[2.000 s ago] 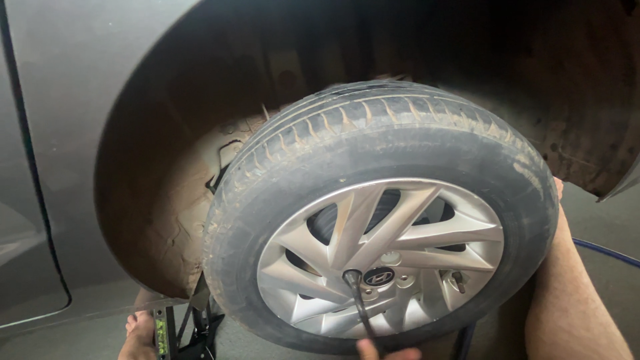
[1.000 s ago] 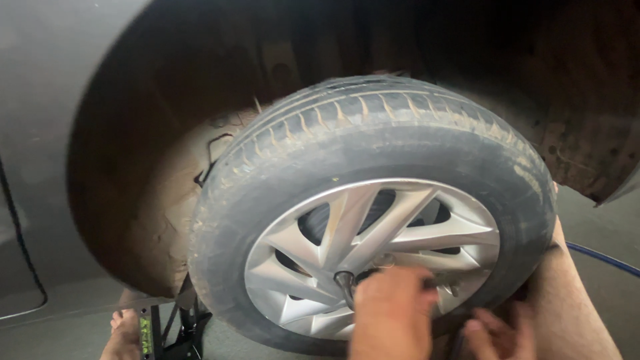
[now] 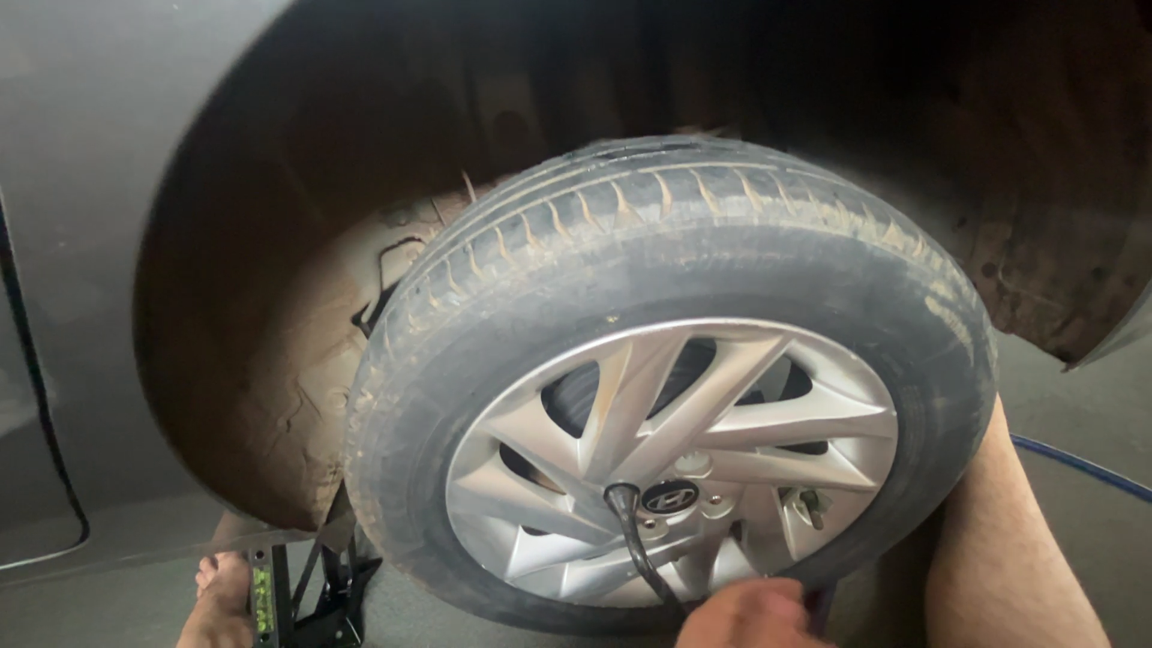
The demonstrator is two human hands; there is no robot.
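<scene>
A lug wrench (image 3: 643, 553) has its socket end over a fastener position just left of the wheel's centre cap (image 3: 670, 497). At the bottom edge, what appears to be my right hand (image 3: 751, 616) is closed around the wrench's lower end, partly cut off by the frame. My left hand is out of view. The silver alloy wheel (image 3: 738, 387) carries a dusty black tire (image 3: 666, 279) and leans tilted within the car's wheel arch. Lug nuts or studs (image 3: 716, 506) show around the cap, but their exact fit is hard to tell.
A black jack (image 3: 328, 576) stands under the car's sill at lower left, beside a bare foot (image 3: 225, 576). My bare leg (image 3: 1008, 540) is right of the tire. A blue hose (image 3: 1084, 463) crosses the floor at right. The grey body panel (image 3: 81, 315) borders the arch.
One second ago two hands were in front of the wheel; now one shows, lower down at the wrench's end. The wrench shaft now points down and right from the socket.
</scene>
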